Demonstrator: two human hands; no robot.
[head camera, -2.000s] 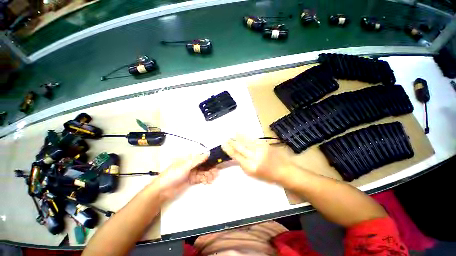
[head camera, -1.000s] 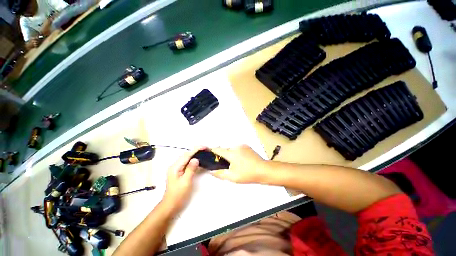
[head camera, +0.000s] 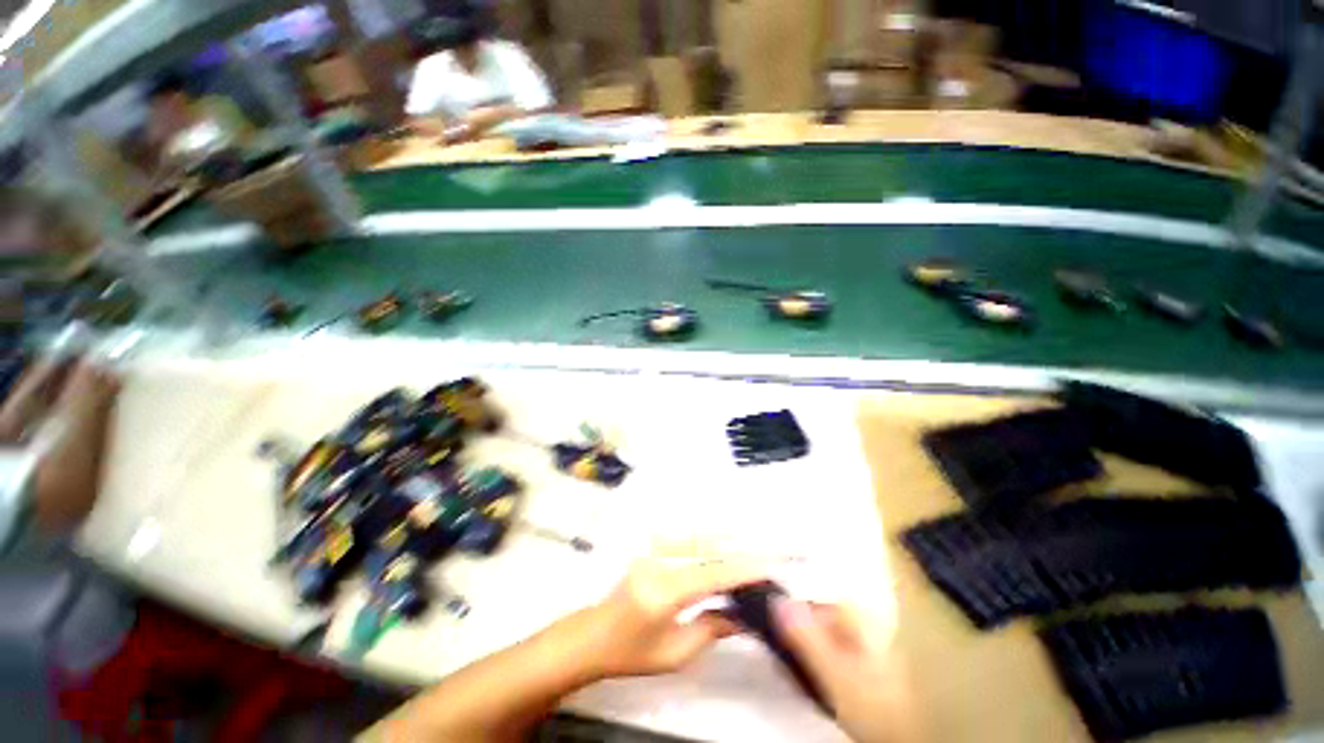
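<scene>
A black elongated unit (head camera: 774, 639) is between my two hands, over the white sheet near the bench's front edge. My left hand (head camera: 671, 617) grips its far left end with fingers and thumb. My right hand (head camera: 845, 661) is around its right side, with the fingers blurred. The picture is blurred, so details of the unit and its cable cannot be told. An unfinished unit (head camera: 593, 460) with a green board lies beyond my left hand. A small group of black covers (head camera: 768, 436) lies beyond my hands.
A tangled pile of unfinished units (head camera: 392, 501) is at left. Rows of black covers (head camera: 1104, 552) lie on cardboard (head camera: 951, 668) at right. A green conveyor belt (head camera: 537, 276) carries several units. A co-worker in white (head camera: 479, 87) is behind it; another person's hands (head camera: 66, 414) are at the left edge.
The view has tilted up, showing more of the belt and the co-workers. My hands, still holding the black unit, now appear lower and further right, and the unit is turned more steeply.
</scene>
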